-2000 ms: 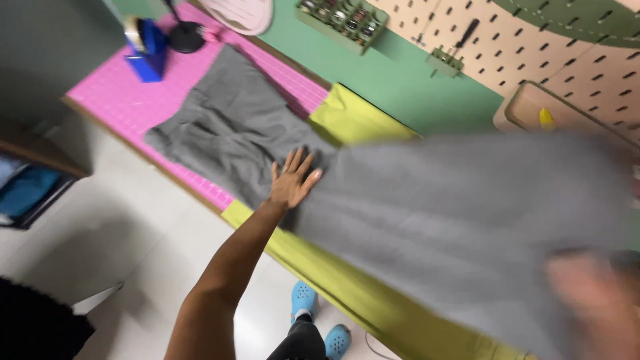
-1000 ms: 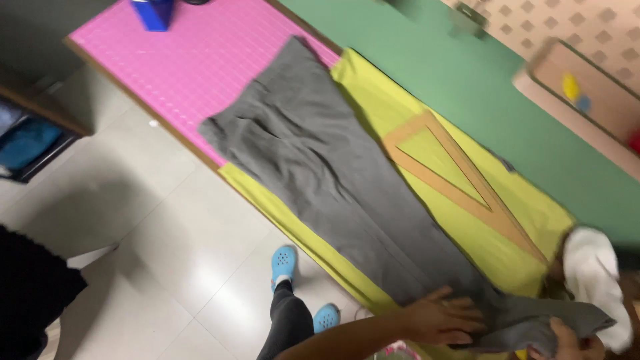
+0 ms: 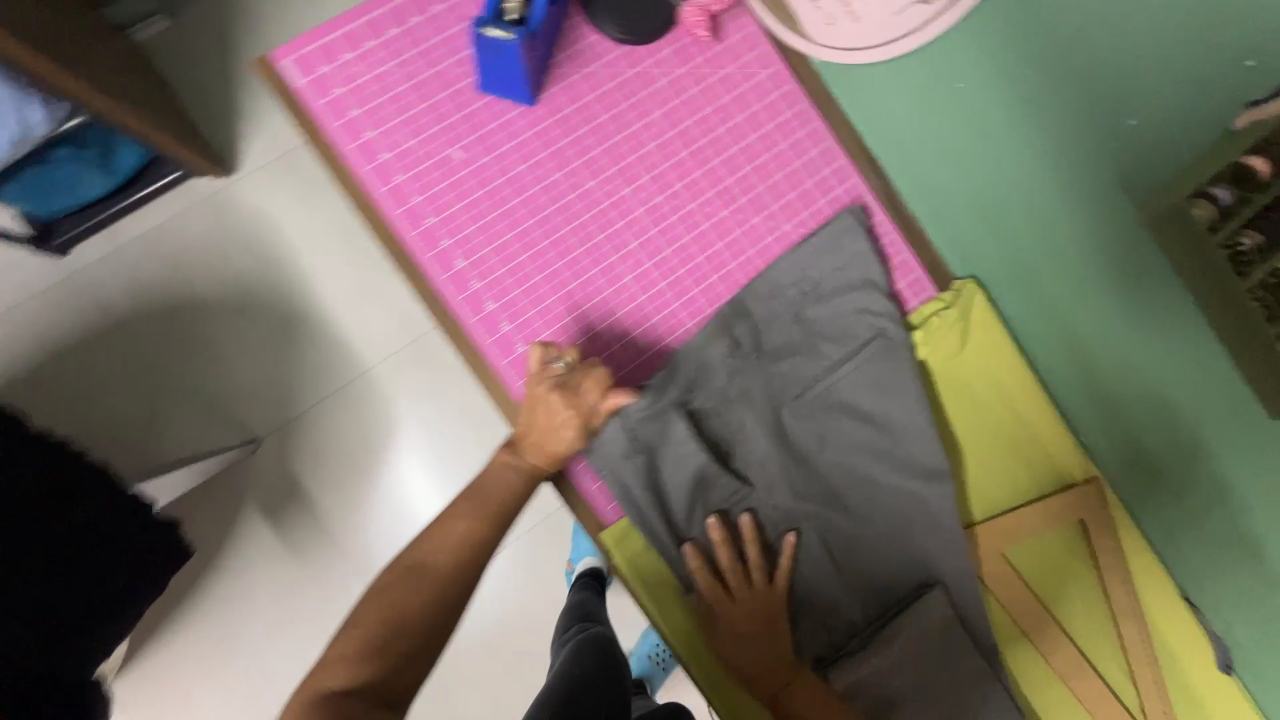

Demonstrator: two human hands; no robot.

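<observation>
Grey trousers (image 3: pixel 850 430) lie across a pink cutting mat (image 3: pixel 600 200) and yellow-green fabric (image 3: pixel 1000 400) on the table. My left hand (image 3: pixel 565 405) is at the corner of the trousers' upper end by the table's front edge, its thumb against the cloth; whether it pinches the cloth I cannot tell. My right hand (image 3: pixel 745 600) rests flat on the trousers with its fingers apart. Near the bottom of the view, a part of the grey cloth (image 3: pixel 925 660) is folded over. A tan triangular ruler (image 3: pixel 1120 580) lies on the yellow-green fabric, right of the trousers.
A blue tape dispenser (image 3: pixel 515 50) and a round black base (image 3: pixel 630 15) stand on the mat's far part. A pink oval tray (image 3: pixel 865 30) lies at the top. At right is a green rack of spools (image 3: pixel 1220 240). A wooden shelf (image 3: pixel 110 80) with folded cloth stands at left.
Both hands have moved from the trousers' lower end toward their upper end. The lower part of the trousers now lies folded over. The view has shifted toward the pink mat.
</observation>
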